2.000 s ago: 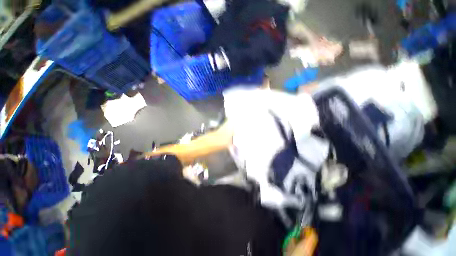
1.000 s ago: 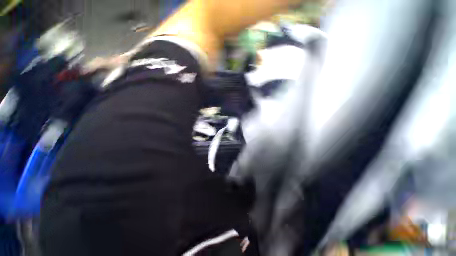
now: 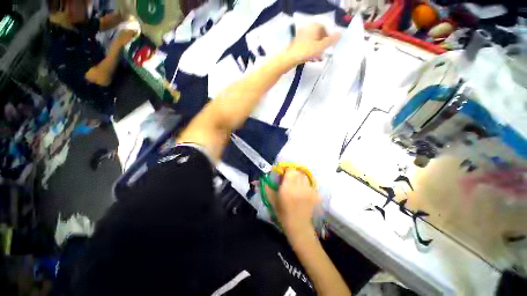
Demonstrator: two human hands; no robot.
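My right hand [image 3: 296, 196] holds the fabric scissors [image 3: 276, 173] by their green and orange-yellow loops. The silver blades point up and left over dark navy cloth [image 3: 260, 139] and look nearly closed. My left arm reaches across the table, and my left hand [image 3: 312, 45] has its fingers closed at the pale garment panel [image 3: 329, 87], near its far end. The fingertips are slightly blurred. White pieces with dark strips [image 3: 254, 95] lie under and beside my left forearm.
The cream sewing machine [image 3: 439, 121] with a blue patch stands at right. Small dark trimmings [image 3: 403, 202] lie on its bed. A red basket [image 3: 393, 20] is at the far edge. Another person [image 3: 86, 52] sits at upper left, above a scrap-littered floor [image 3: 69, 179].
The view has turned from the floor and blue crates to the table. Cloth bunched near the scissors two seconds ago is out of the blades; panels now lie across the table under my left arm.
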